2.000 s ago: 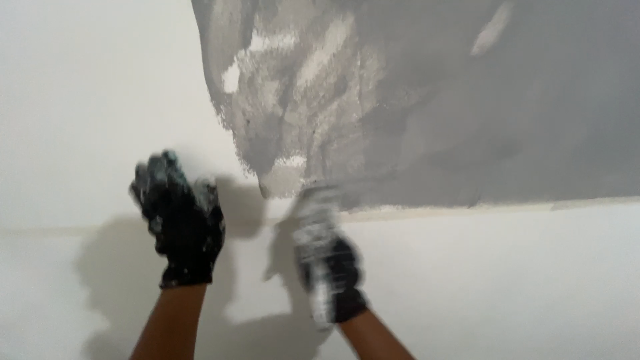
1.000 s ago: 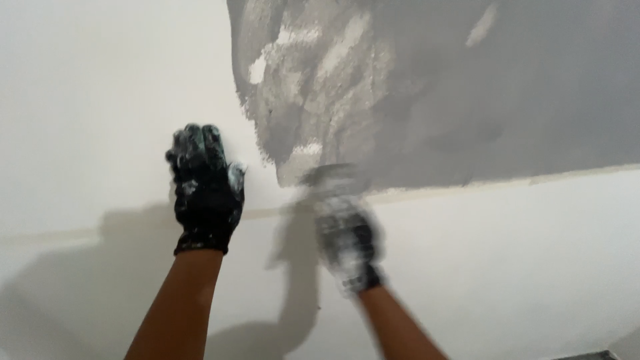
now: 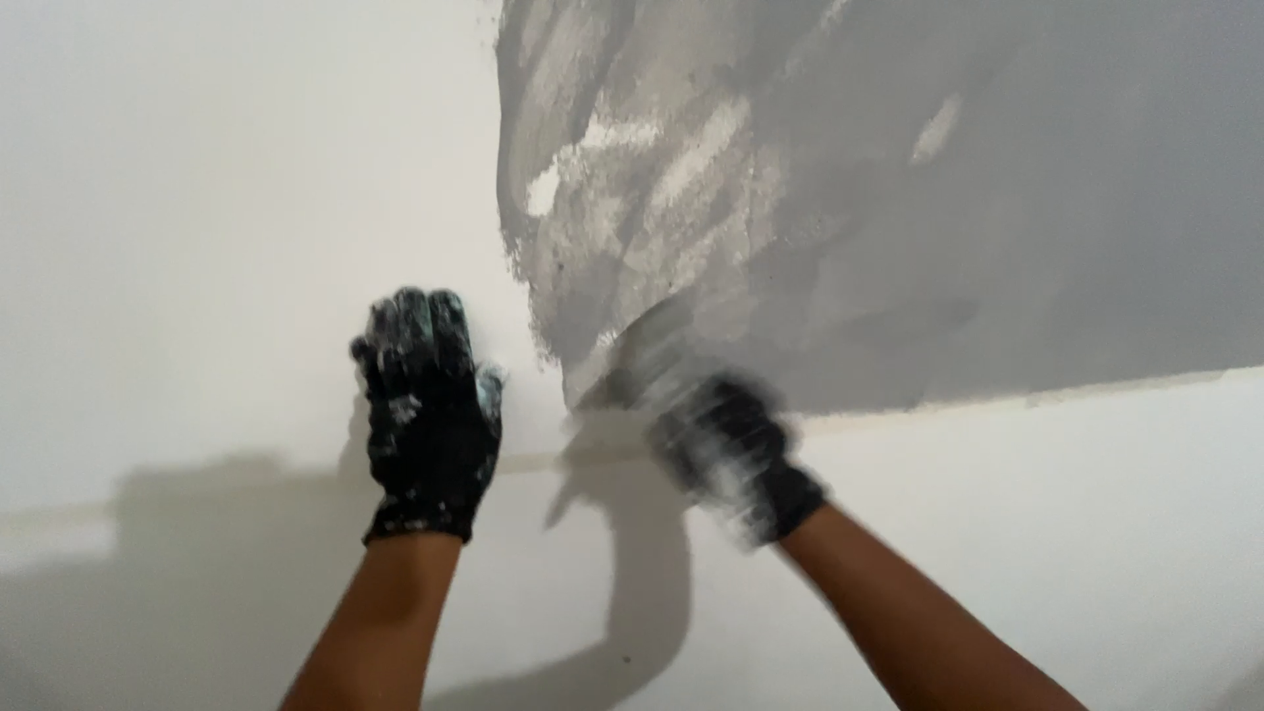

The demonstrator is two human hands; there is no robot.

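My left hand (image 3: 430,425), in a black glove smeared with pale and greenish paint, lies flat against the white wall (image 3: 247,197), fingers pointing up and holding nothing. To its right, my right hand (image 3: 731,444) wears a similar black glove and is blurred by motion. It is at the lower left corner of a grey painted area (image 3: 938,247). A blurred whitish shape lies along this hand; whether it is a tool or paint on the glove I cannot tell. Whitish streaks and bare white spots show in the grey coat above.
A narrow pale line (image 3: 1037,397) runs across the wall along the grey area's lower edge and on to the left behind my hands. Below it the wall is white. Shadows of my arms (image 3: 647,573) fall on the lower wall.
My right hand has shifted about the grey area's lower left corner, blurred in every frame. My left hand stays flat on the white wall. The view has moved somewhat.
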